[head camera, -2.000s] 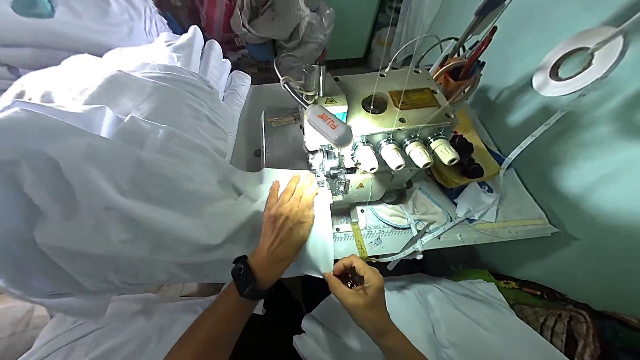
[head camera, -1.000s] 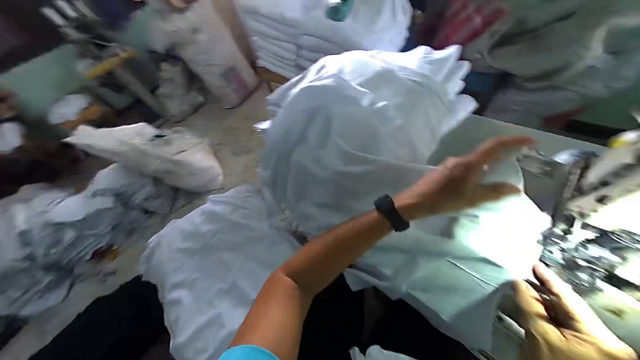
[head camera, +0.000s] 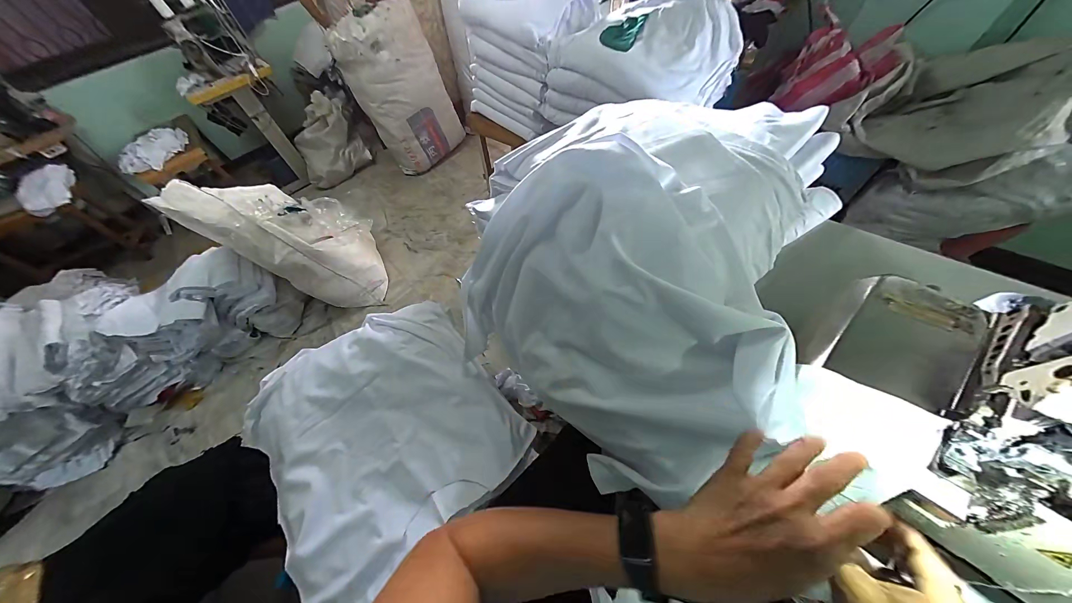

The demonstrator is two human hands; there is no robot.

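Observation:
White fabric (head camera: 653, 310) is heaped over the left part of the machine table, and one end runs under the bright light beside the overlock sewing machine (head camera: 1005, 419) at the right edge. My left hand (head camera: 770, 511), a black band on its wrist, lies over the near edge of this fabric with fingers spread; whether it grips any cloth does not show. Close by at the bottom right is my right hand (head camera: 904, 569), partly hidden behind the left one and blurred, so its hold cannot be made out. Another white cloth piece (head camera: 377, 435) drapes low at the left of my arm.
White folded fabric stacks (head camera: 511, 75) stand behind the table. On the floor at left lie a pile of pale cloth (head camera: 184, 335) and a white sack (head camera: 293, 243). A tall filled sack (head camera: 394, 84) leans near the back wall. Grey covering (head camera: 963, 126) hangs at the back right.
The view has swung far to the left, leaving the machine at the right edge. My left hand, raised over the fabric a second ago, is now lower and close to my right hand.

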